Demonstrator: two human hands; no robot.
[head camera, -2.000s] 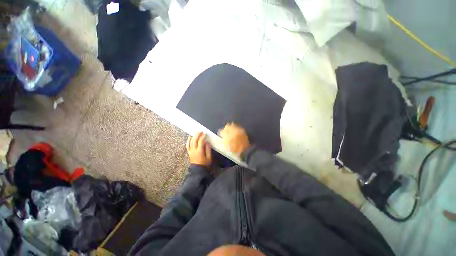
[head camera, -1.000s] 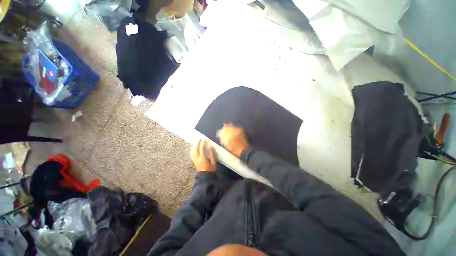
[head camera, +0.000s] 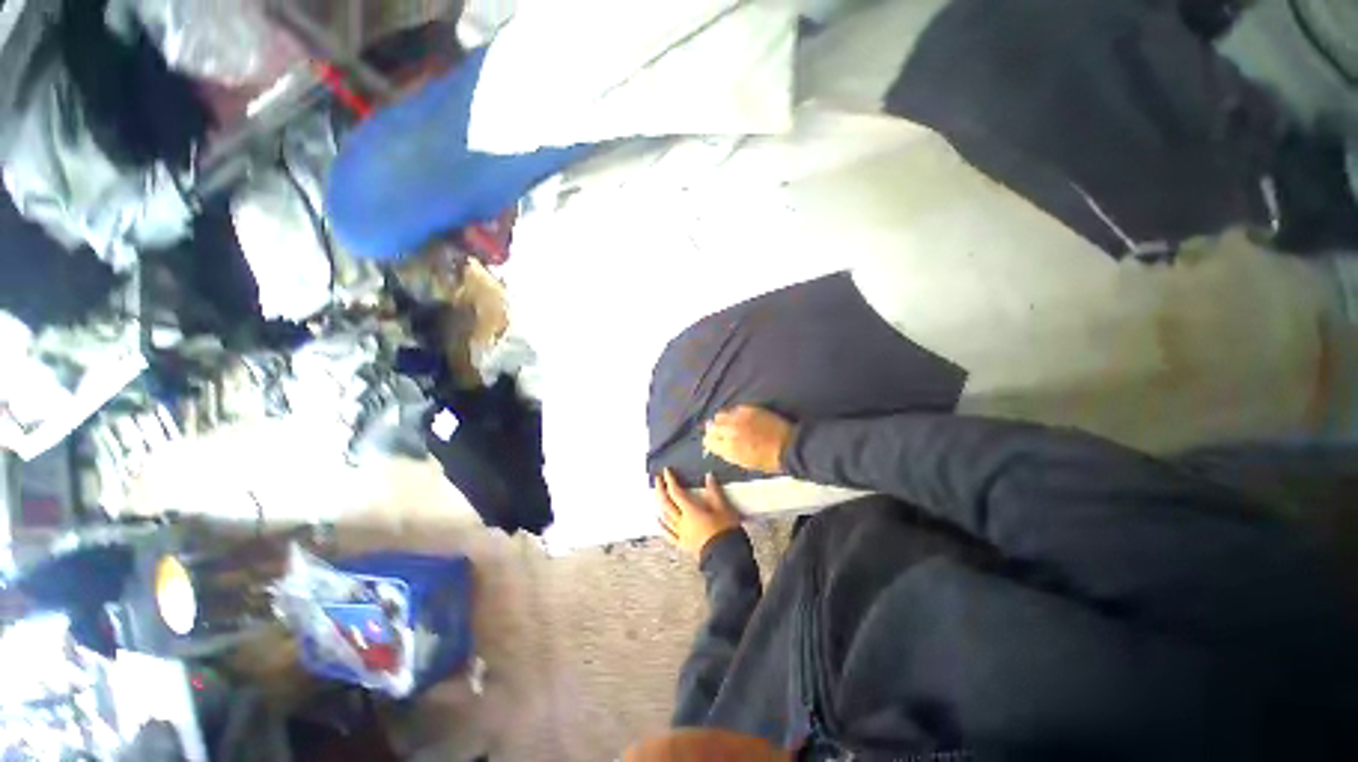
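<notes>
A dark cut panel (head camera: 834, 350) lies on the white table covering (head camera: 596, 298) at the near edge, with its curved end to the left and creases in that end. My left hand (head camera: 696, 517) rests at the panel's near left corner, fingers spread, fingertips at the cloth edge. My right hand (head camera: 749, 439) is on the panel just right of it, with fingers bent down onto the cloth. Its fingertips are blurred, and I cannot tell if it holds something small.
A dark bundle of cut pieces (head camera: 1065, 112) lies at the far right. White sheets (head camera: 641, 75) and a blue cloth (head camera: 410, 171) are at the far left. A black cloth (head camera: 499, 454) hangs beside the table's left end. A blue basket (head camera: 447, 618) stands on the floor.
The view has turned, so the bundle now shows at the top right. The pale strip lifted along the panel's near edge no longer shows. The panel now has creases near my hands.
</notes>
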